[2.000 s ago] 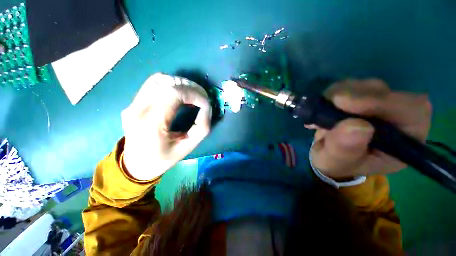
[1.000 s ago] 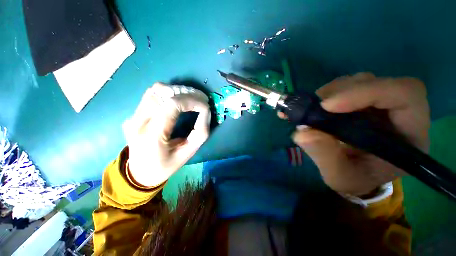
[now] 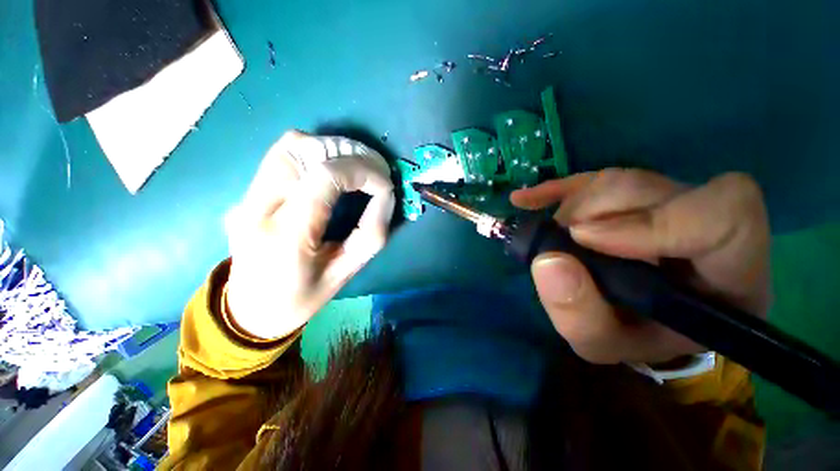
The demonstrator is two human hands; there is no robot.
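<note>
A green PCB panel strip (image 3: 476,156) of several joined boards lies on the blue-green bench, with glare on its left part. My right hand (image 3: 645,262) holds the black-handled soldering iron (image 3: 589,271) like a pen; its dark tip is at the strip's left end. My left hand (image 3: 309,225) is at that end with thumb and index finger curled together and pale bands round a finger. What its fingertips pinch is hidden or too small to tell.
Small leaded components (image 3: 505,63) lie in a loose pile beyond the strip. A black sheet (image 3: 120,55) lies over white paper (image 3: 170,106) at the far left. A tangled white bundle (image 3: 41,317) is at the left edge. A blue apron (image 3: 460,345) covers the lap.
The iron's tip has moved back from above the strip to its left end. The strip's right boards are now uncovered and more visible. The view has shifted slightly; my left hand keeps its pose.
</note>
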